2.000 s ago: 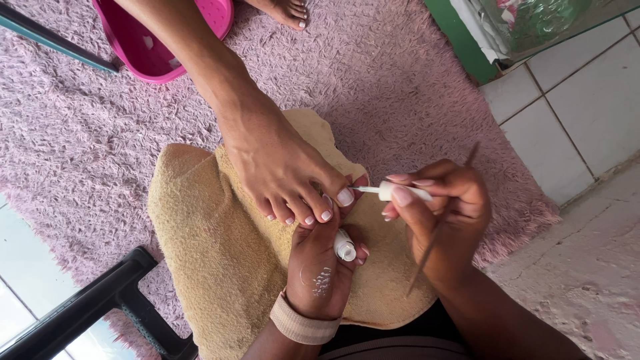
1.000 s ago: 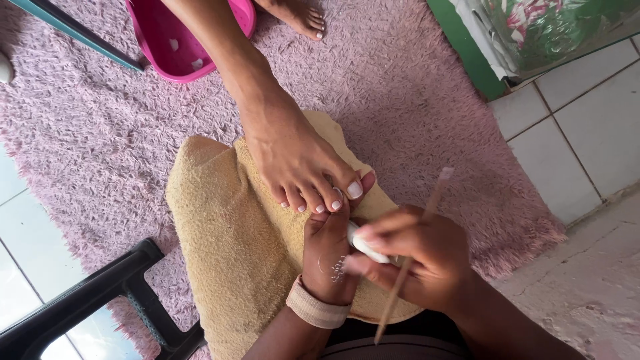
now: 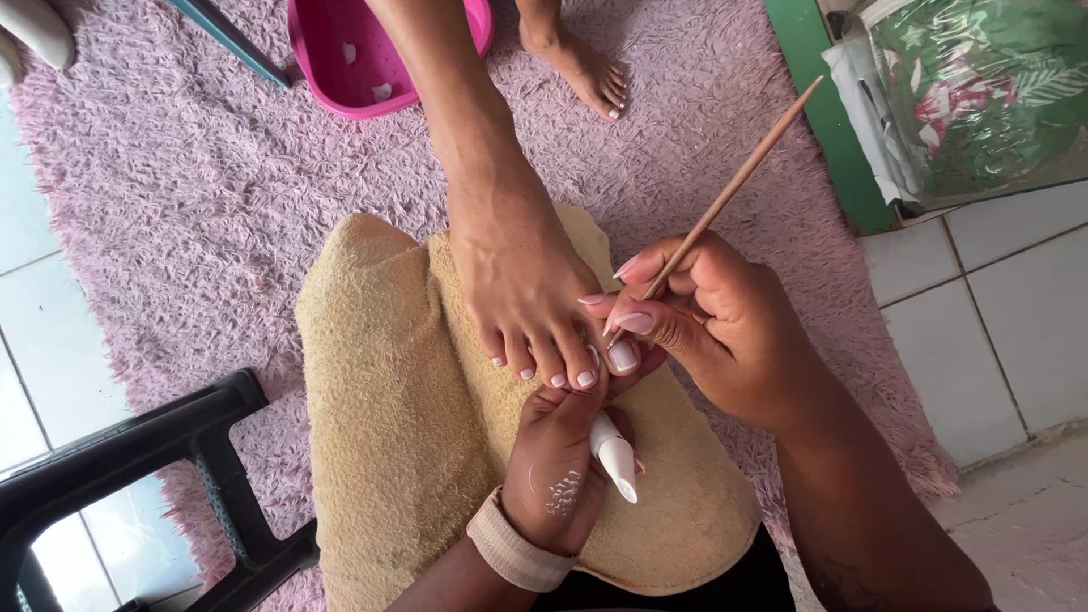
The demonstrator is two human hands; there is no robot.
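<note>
Another person's bare foot (image 3: pixel 518 246) rests on a tan towel (image 3: pixel 382 408) over my lap, its toenails painted white. My left hand (image 3: pixel 561 467) supports the big toe (image 3: pixel 623 355) and holds a white nail polish bottle (image 3: pixel 614 455), its tapered cap on, against the palm. White polish marks show near my left thumb's base, above a striped wristband (image 3: pixel 520 544). Between the thumb and fingers of my right hand (image 3: pixel 722 323) is a thin wooden cuticle stick (image 3: pixel 735 183). Its lower tip is at the edge of the big toe's nail.
A pink shaggy rug (image 3: pixel 187 170) covers the floor. The person's other foot (image 3: pixel 582 72) stands near a pink plastic basin (image 3: pixel 361 106). Black plastic furniture (image 3: pixel 127 442) is at lower left. A green-edged table (image 3: pixel 837 144) with a plastic-wrapped item (image 3: pixel 977 93) stands at upper right.
The white cap with its brush, in my right hand two seconds ago, is now on the bottle in my left hand. My right hand has moved back to the big toe with the stick's tip down.
</note>
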